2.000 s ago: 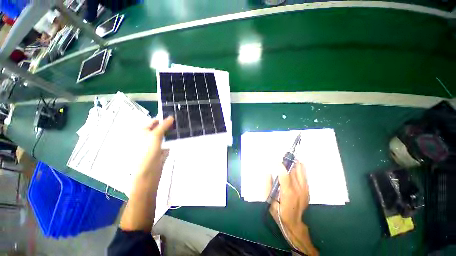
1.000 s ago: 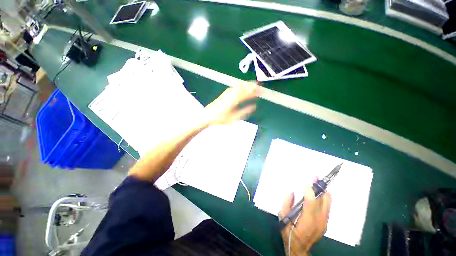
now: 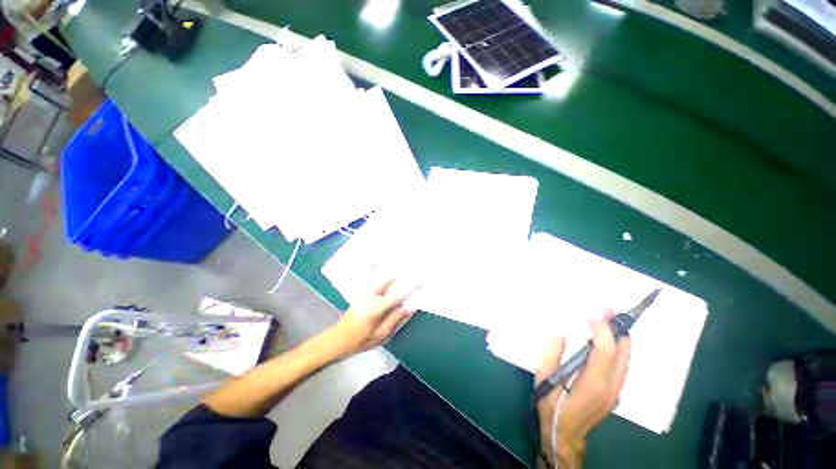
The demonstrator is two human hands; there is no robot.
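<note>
My right hand (image 3: 591, 380) holds a dark soldering iron (image 3: 587, 353), its metal tip pointing up and right over a white panel stack (image 3: 674, 343). My left hand (image 3: 374, 316) is at the near edge of white panels (image 3: 486, 206), fingertips on a white panel back. Glare hides how firmly it grips and where one sheet ends. A messy pile of white panels (image 3: 302, 137) lies to the left, with white cables hanging over the table edge.
Two solar panels (image 3: 500, 37) lie overlapped on the green conveyor, beyond the pale rail (image 3: 568, 165). Blue crates (image 3: 137, 197) and a white-framed chair or stand (image 3: 82, 353) are at left. Dark equipment (image 3: 797, 403) is at lower right. A black device (image 3: 165, 32) is at upper left.
My left hand has come back from near the rail to the white panels at the table's near edge. Those panels now lie tilted, closer to the right stack. My right hand still holds the iron.
</note>
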